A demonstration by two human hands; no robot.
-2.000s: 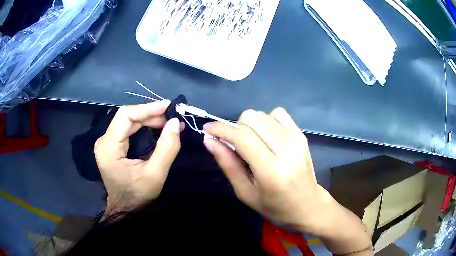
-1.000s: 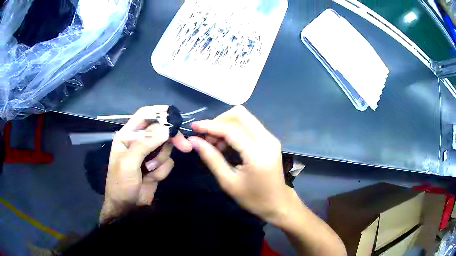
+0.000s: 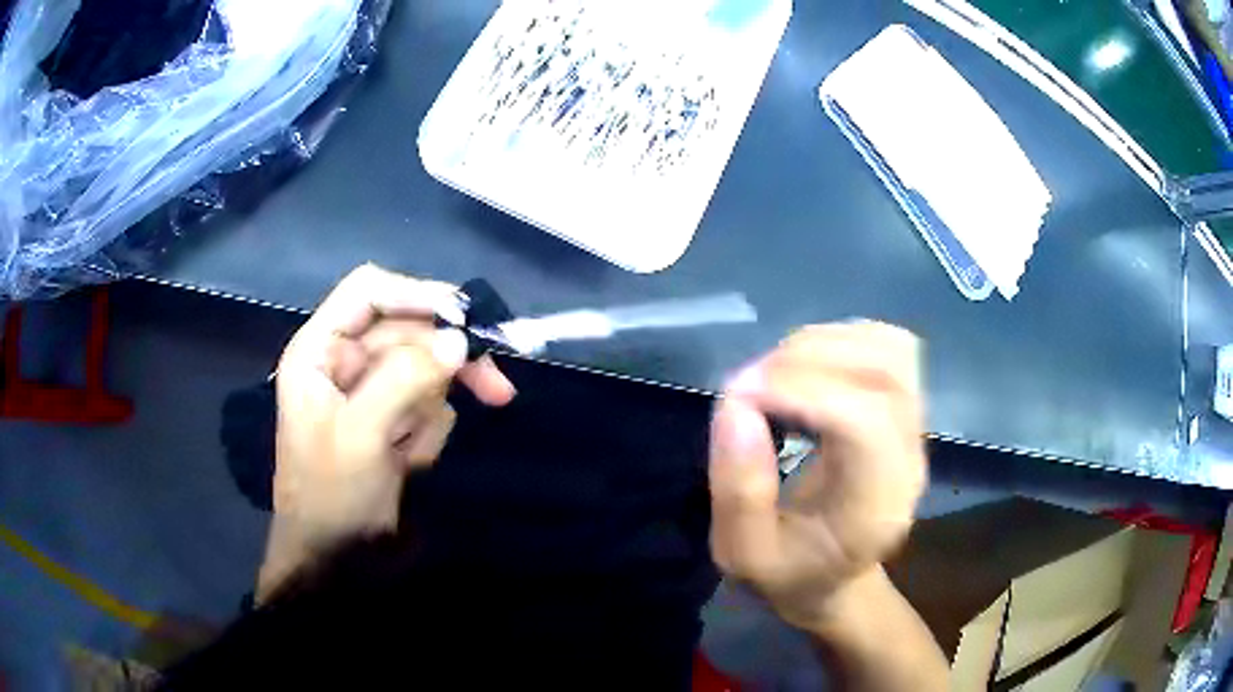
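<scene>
My left hand (image 3: 372,392) pinches a small black housing (image 3: 483,308) between thumb and fingers, above the bench's front edge. A white leaded component (image 3: 575,326) sticks out of the housing to the right, with a wider, blurred white sleeve (image 3: 683,311) at its far end. The fine leads are hidden or blurred at my left fingertips. My right hand (image 3: 825,453) is blurred, to the right of and slightly below the sleeve's end, apart from it. Its thumb and fingers are curled close together; whether they hold anything thin cannot be told.
A white tray (image 3: 642,250) of jumbled leaded components is on the dark bench (image 3: 757,203). A smaller clear tray (image 3: 976,281) holds stacked white strips at right. A crumpled clear bag (image 3: 149,149) is at left, a green belt (image 3: 1111,68) at far right, a cardboard box (image 3: 1068,595) below.
The component pointed left a second ago and now points right from the housing. My right hand has moved right, away from the housing. My left hand still holds the housing.
</scene>
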